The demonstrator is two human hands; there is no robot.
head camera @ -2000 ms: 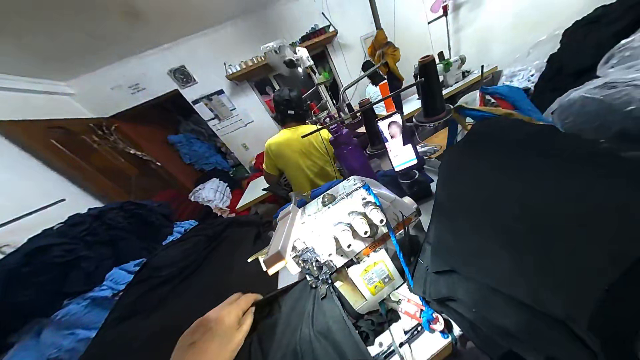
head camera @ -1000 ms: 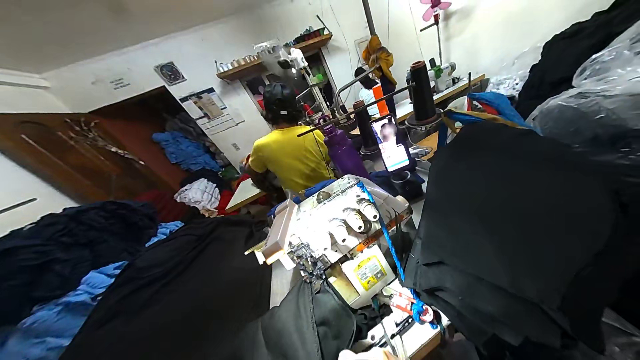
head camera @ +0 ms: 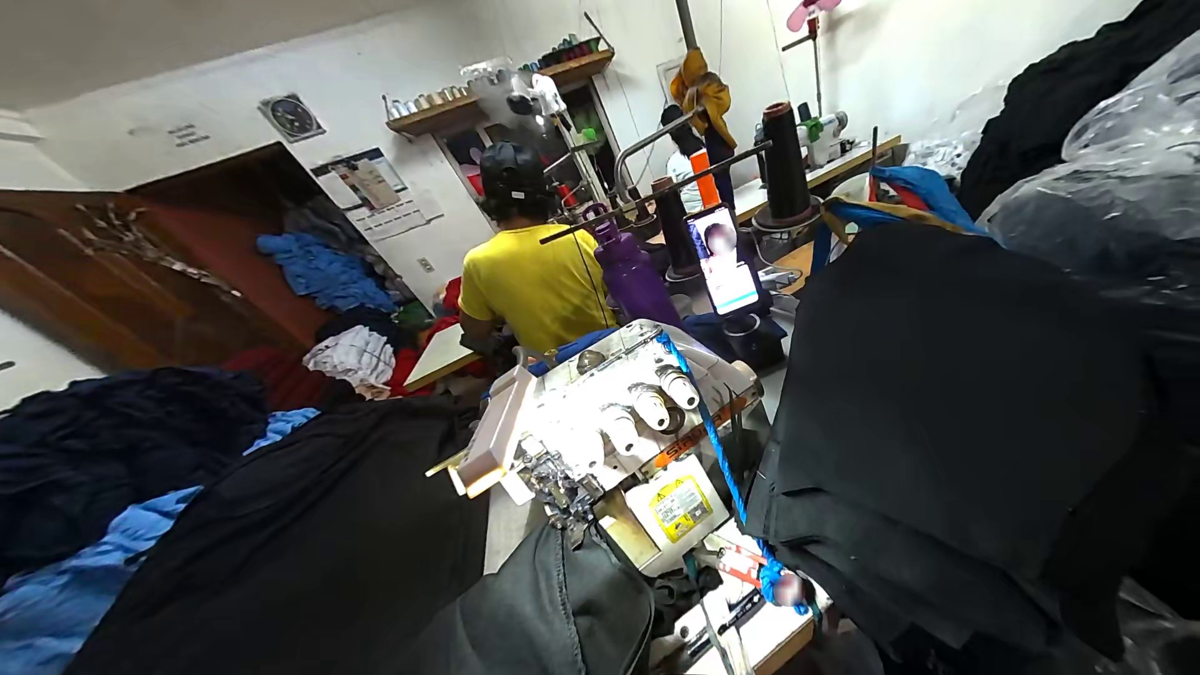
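Observation:
A white overlock sewing machine (head camera: 623, 403) stands at the centre. Black fabric (head camera: 553, 609) with a curved stitched seam lies bunched at its needle and presser area, running down past the bottom edge. My left hand is out of the picture. At the bottom edge, just right of this fabric, a small skin-toned patch may be part of my right hand; its grip is hidden. Scissors or a similar dark-handled tool (head camera: 727, 623) lie beside it on the table. A blue braided cord (head camera: 712, 441) hangs down the machine's front.
A large black cloth (head camera: 356, 534) spreads at left, beside navy and light-blue fabric. Stacked black cloth pieces (head camera: 956, 394) stand at right. Behind the machine are a phone on a holder (head camera: 727, 262), a purple bottle (head camera: 637, 281) and thread cones (head camera: 786, 164). A person in a yellow shirt (head camera: 539, 281) sits beyond.
Two seconds ago my left hand held the black fabric left of the machine; it has left the view. The fabric at the machine now lies bunched, with its curved seam showing.

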